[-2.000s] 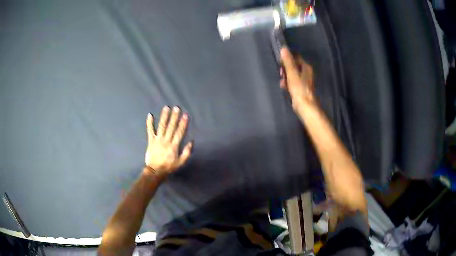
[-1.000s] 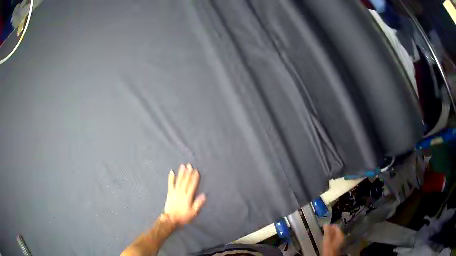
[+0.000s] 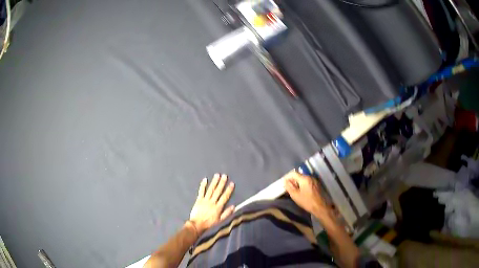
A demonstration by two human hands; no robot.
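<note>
Dark grey fabric (image 3: 131, 120) covers the table, with low wrinkles mid-cloth and stronger folds at the right. My left hand (image 3: 212, 201) lies flat on it near the front edge, palm down, fingers spread, holding nothing. My right hand (image 3: 304, 191) is at the table's front edge beside the rail end, its fingers curled; whether it pinches anything is hidden. The end cutter (image 3: 257, 32), a blurred white and silver machine with a white cylinder and coloured label, is over the cloth at the top centre, with no hand on it.
The silvery rail end (image 3: 341, 188) sticks out past the front edge, between blue fittings (image 3: 341, 146). Metal bars (image 3: 46, 258) lie at the lower left. Blue tubing (image 3: 436, 76) runs along the right edge. Heaped pale and dark scraps (image 3: 459, 207) lie below the table at the right.
My right hand, on the cutter's handle two seconds ago, is now at the front edge by the rail. The cutter is back in view. My left hand stays flat, now nearer the front edge.
</note>
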